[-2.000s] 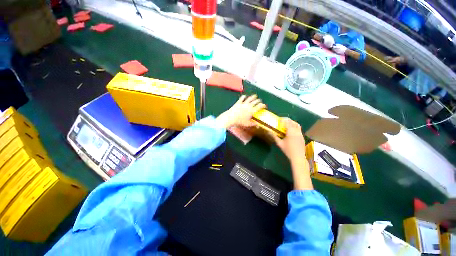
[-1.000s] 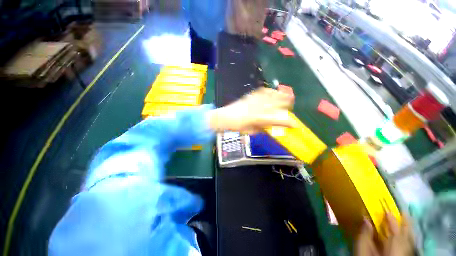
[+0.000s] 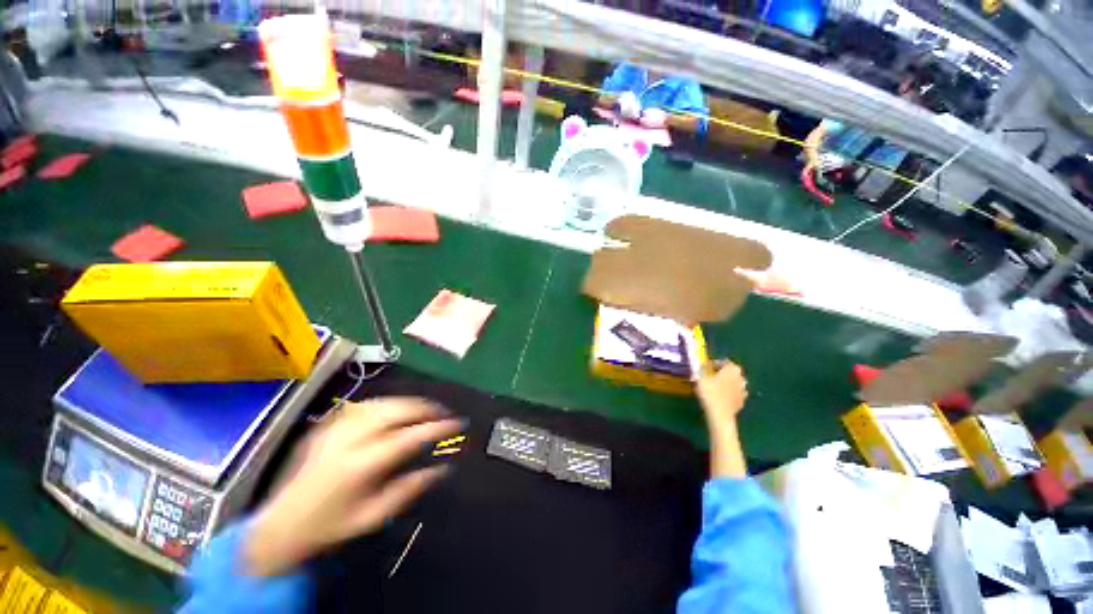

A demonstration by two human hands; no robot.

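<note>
An open yellow product box [image 3: 647,374] stands on the green surface, its brown cardboard lid [image 3: 677,266] raised behind it. Dark items and white paper show inside. My right hand [image 3: 723,390] is at the box's right side, fingers against its edge. My left hand [image 3: 354,474] is blurred, above the black mat, fingers spread, holding nothing. Two black cards [image 3: 550,453] lie end to end on the mat. A closed yellow box [image 3: 192,321] stands on the blue top of the digital scale [image 3: 168,414].
The signal tower [image 3: 314,138] rises behind the scale. A mint fan [image 3: 596,180] stands at the back. More open boxes [image 3: 907,440] are at the right, behind a white plastic bag [image 3: 839,528]. Red squares [image 3: 273,199] lie on the green surface. A person's blue sleeves [image 3: 657,96] show across the line.
The view has swung back right from the stacked boxes. My left hand has let go of the closed box it held over the scale. My right hand has moved to the open box.
</note>
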